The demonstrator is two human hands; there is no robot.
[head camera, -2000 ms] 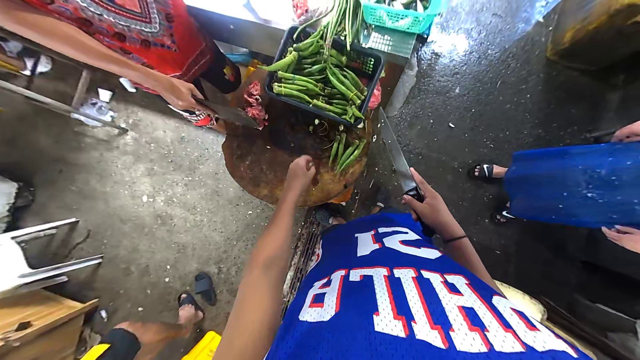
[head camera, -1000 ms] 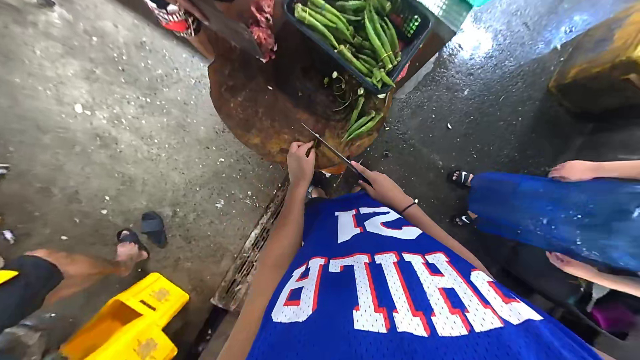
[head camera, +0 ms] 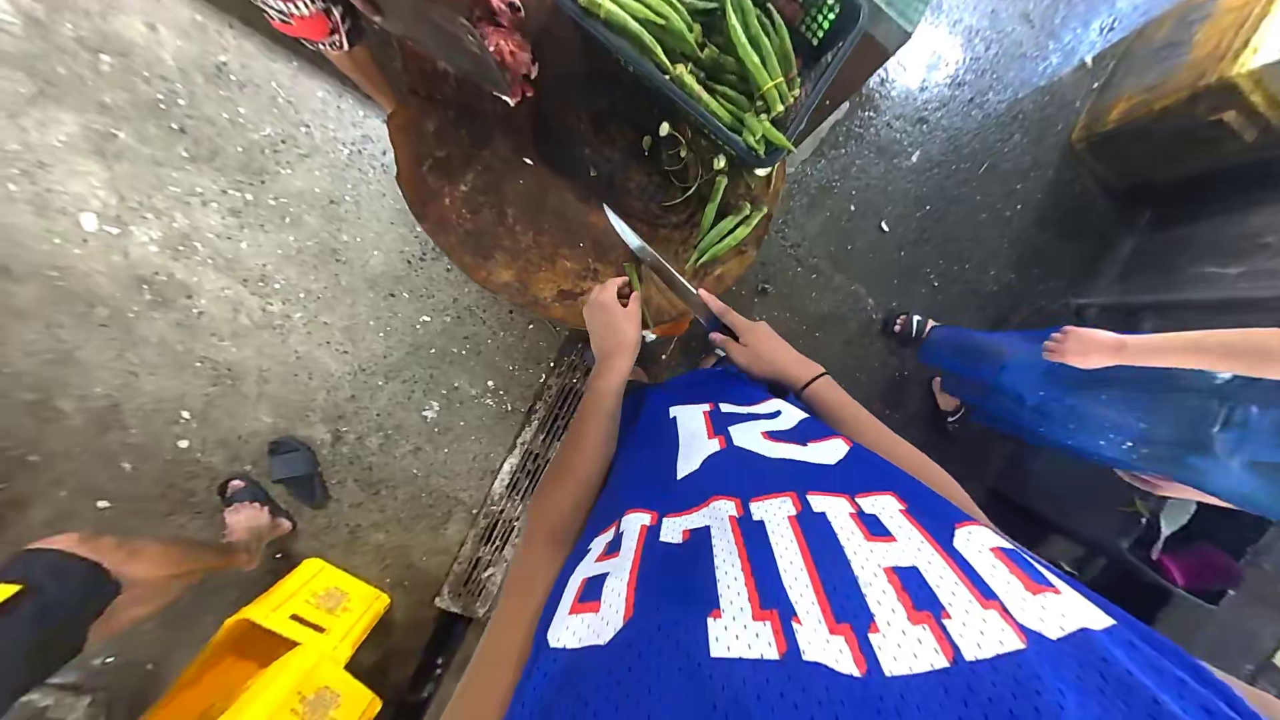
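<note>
My right hand (head camera: 752, 342) grips the dark handle of a kitchen knife (head camera: 652, 258), its blade slanting up and left over a round wooden chopping block (head camera: 500, 215). At the near edge of the block, my left hand (head camera: 614, 322) pinches a short green okra pod (head camera: 634, 278), just left of the blade. Several loose okra pods (head camera: 728, 236) lie on the block to the right of the knife, with thin trimmings above them. A black plastic crate (head camera: 690, 105) full of okra stands at the block's far right.
Raw meat (head camera: 508, 50) lies beside another person's broad blade (head camera: 440, 40) on the far left of the block. A person in a blue apron (head camera: 1100, 400) stands at right. Yellow plastic crates (head camera: 320, 610), a metal grate (head camera: 520, 480) and a loose sandal (head camera: 298, 470) are at lower left.
The knife has come from the right of the block to over its near edge, beside my left hand. My left hand has moved from over the block to its near edge. The view has shifted closer.
</note>
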